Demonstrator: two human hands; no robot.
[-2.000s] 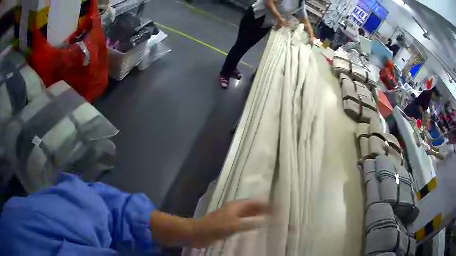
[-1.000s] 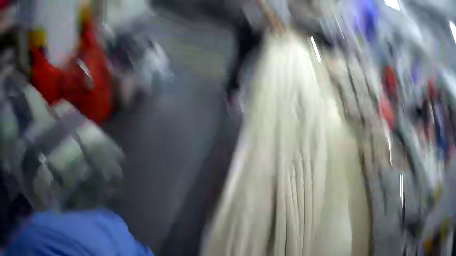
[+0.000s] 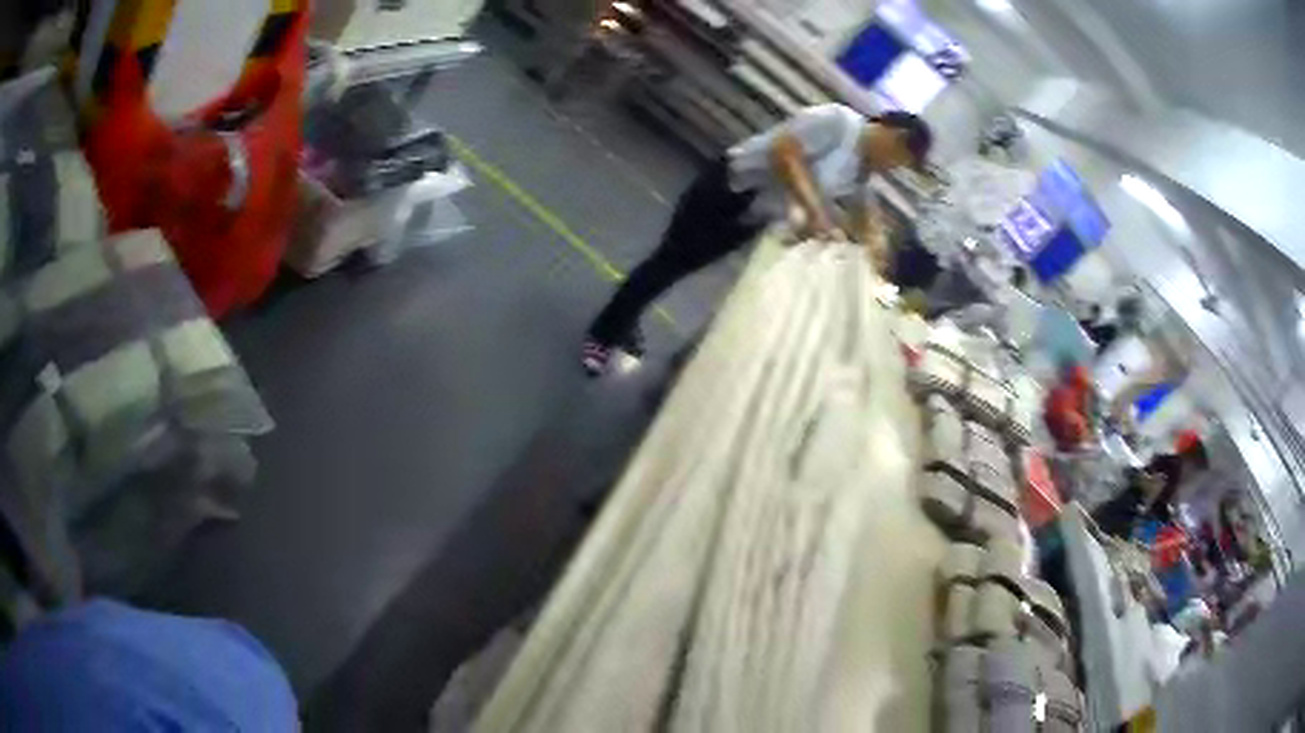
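Observation:
A long beige curtain panel point(image 3: 730, 487) lies in lengthwise folds along the table point(image 3: 899, 573), running from the bottom edge of the picture to the far end. A coworker point(image 3: 802, 172) bends over the far end with both hands on the gathered cloth. Neither of my hands is in the picture. Only my blue sleeve point(image 3: 143, 673) shows at the bottom left. The near end of the panel is cut off by the picture's edge.
Tied finished bundles point(image 3: 973, 487) line the table's right side. Bagged bundles point(image 3: 129, 358) stand at the left, below a red plastic bag point(image 3: 208, 172) by the striped pillar point(image 3: 201, 50). Grey floor point(image 3: 415, 387) with a yellow line lies between them and the table.
My left hand was over the cloth two seconds ago and is now out of the picture. The view has tilted up, showing more of the coworker. The folds look closer together.

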